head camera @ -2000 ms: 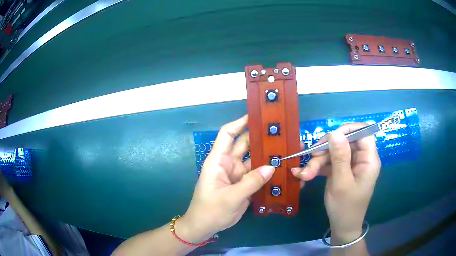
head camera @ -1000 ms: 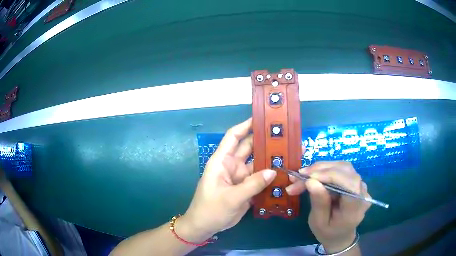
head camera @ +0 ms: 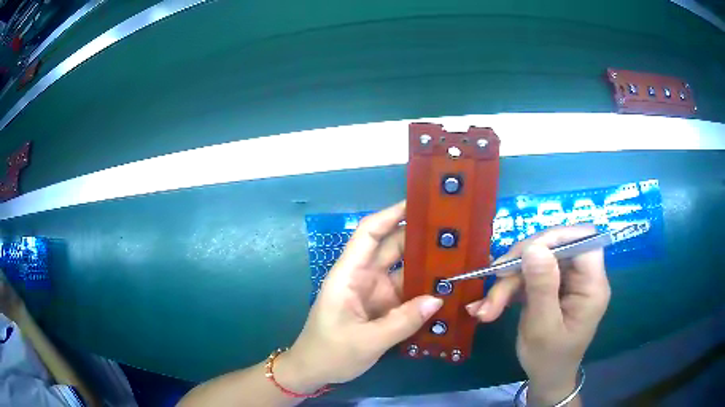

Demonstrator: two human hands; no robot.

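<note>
A red-brown fixture (head camera: 429,215) with several dark square seats and silver-grey round centres in a row is held upright in the middle. My left hand (head camera: 354,306) holds it from the left, thumb on its front near the lower seats, the other fingers partly hidden behind it. My right hand (head camera: 560,306) holds silver tweezers (head camera: 556,253). Their tip touches or nearly touches a small round component (head camera: 443,287), the second from the bottom. Whether a ring is at the tip cannot be told. A blue ring sheet (head camera: 576,219) lies on the bench behind the fixture and hands.
The green bench (head camera: 199,262) has a white strip (head camera: 238,163) across it. Another fixture (head camera: 652,92) lies at the upper right, and a partly cut-off one (head camera: 14,171) at the left edge. A second blue sheet (head camera: 28,261) and another person's arm (head camera: 32,334) show at the left.
The fixture in my left hand has moved slightly right and down and tilts a little. My right hand has turned the tweezers, so their rear end now points up and right. The far fixture sits farther right.
</note>
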